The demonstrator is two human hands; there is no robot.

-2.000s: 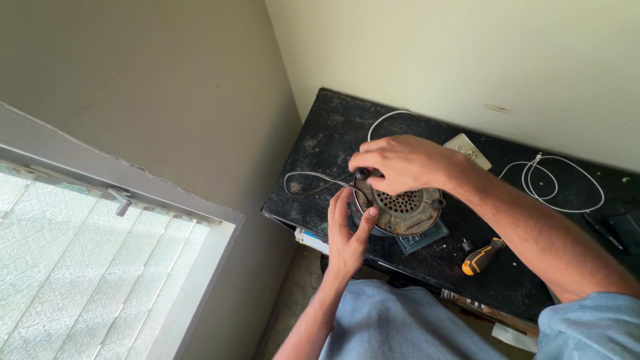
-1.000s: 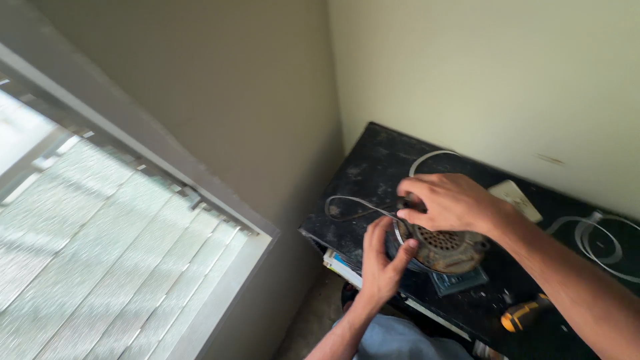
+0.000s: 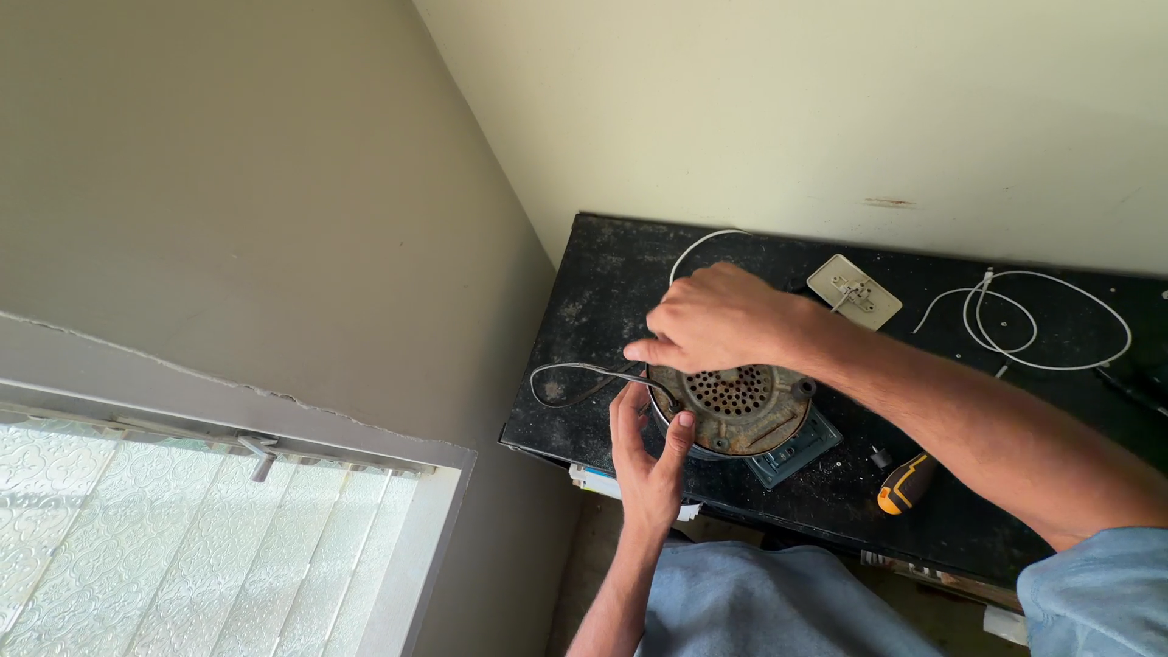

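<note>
A round, rusty metal housing with a perforated centre [image 3: 753, 424] rests on the black tabletop, partly over a dark blue-green plastic part [image 3: 796, 449]. My left hand [image 3: 650, 452] grips the housing's near left rim, thumb on top and fingers down its side. A thin grey cable [image 3: 584, 367] enters the housing beside that thumb and loops out to the left. My right hand [image 3: 707, 319] is curled over the far left edge of the housing. Its fingertips are mostly hidden, so I cannot tell whether it holds anything. Right of the housing lies a yellow and black screwdriver handle [image 3: 908, 484], its shaft hidden under my right forearm.
A cream socket plate [image 3: 855, 292] lies behind my right forearm. A coiled white cable [image 3: 1036, 365] is at the right, with dark tools at the far right edge. Another white cable [image 3: 698, 245] curves near the wall. Small debris dots the black tabletop [image 3: 584, 301]. A louvred glass window is at lower left.
The black knob-like piece seen at my right fingertips two seconds ago is now hidden from view. My left hand stays on the housing's rim.
</note>
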